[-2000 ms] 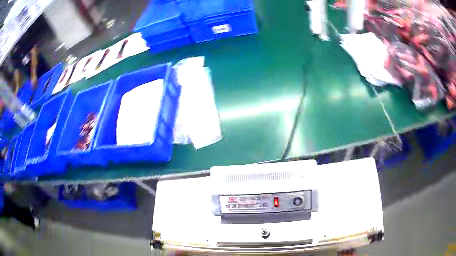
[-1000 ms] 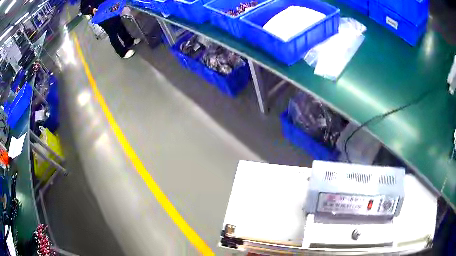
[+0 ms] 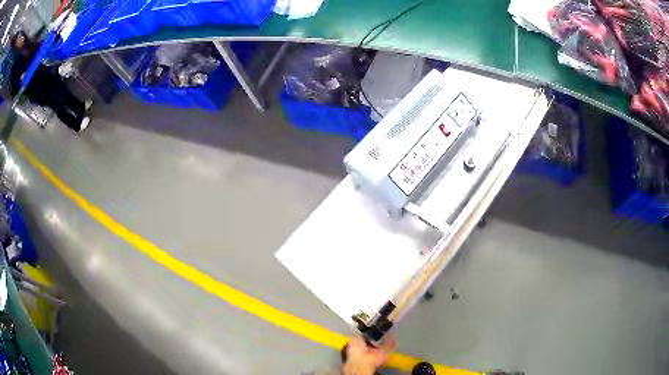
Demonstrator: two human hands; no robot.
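A white wheeled machine table (image 3: 334,253) stands turned at an angle in front of me. A grey control box (image 3: 418,139) with a red switch and a round knob sits on it. My left hand (image 3: 367,356) is at the bottom edge of the picture, partly cut off, and closed at the black fitting (image 3: 374,322) on the table's near corner. Its fingers are small and blurred. My right hand is not in view.
A green bench (image 3: 455,33) with blue bins (image 3: 176,16) and bagged red wires (image 3: 623,44) runs across the top. Blue bins (image 3: 323,113) stand under it. A yellow line (image 3: 183,269) crosses the floor. A person (image 3: 48,91) is at the far left.
The machine table has turned away from its position parallel to the bench, and its near corner now points towards me. My left hand has come into view at that corner. The view has shifted.
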